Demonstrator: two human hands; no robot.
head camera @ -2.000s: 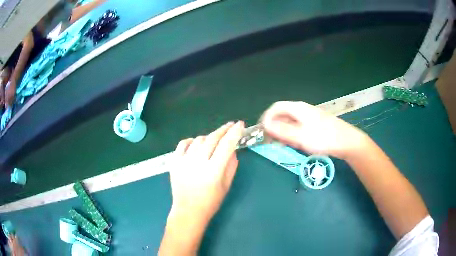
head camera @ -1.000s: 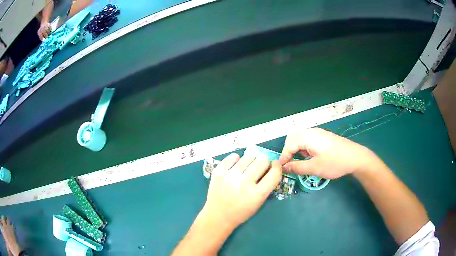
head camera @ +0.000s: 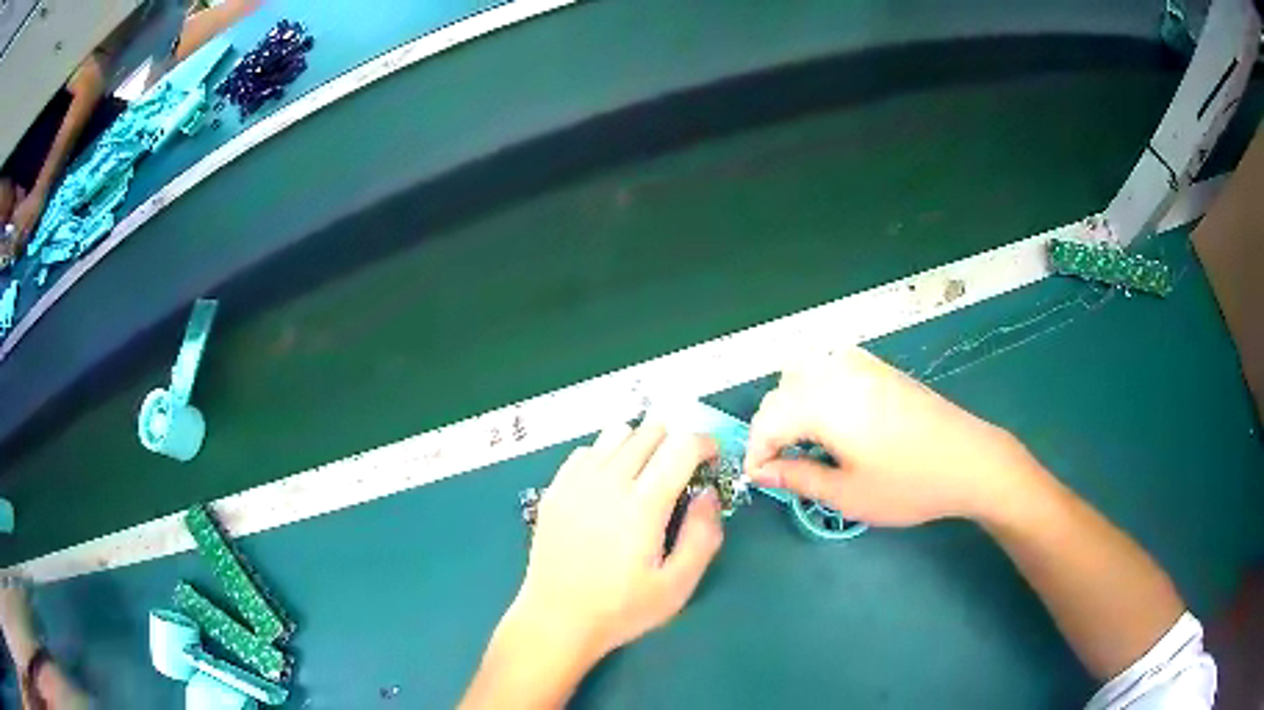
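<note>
A turquoise fan body (head camera: 829, 519) lies on the green bench, its round head below my right hand and its handle partly covered by both hands. My left hand (head camera: 610, 534) is over a strip of joined circuit boards (head camera: 722, 486); one end sticks out left of the hand, the other shows between my hands. My left thumb and fingers hold the strip beside the handle. My right hand (head camera: 859, 437) pinches at the strip's right end with thumb and forefinger; what lies between the fingertips is too small to tell.
A fan body (head camera: 172, 423) lies on the dark belt (head camera: 555, 250). Green board strips (head camera: 236, 572) and turquoise fan bodies (head camera: 173, 645) lie at lower left. Another board strip (head camera: 1109, 266) and thin wires lie at right by the frame post (head camera: 1178, 139). People's arms show at left.
Both hands and the fan body are slightly further left. My left thumb has opened away from the fingers, showing more of the strip. The fan on the belt has moved left.
</note>
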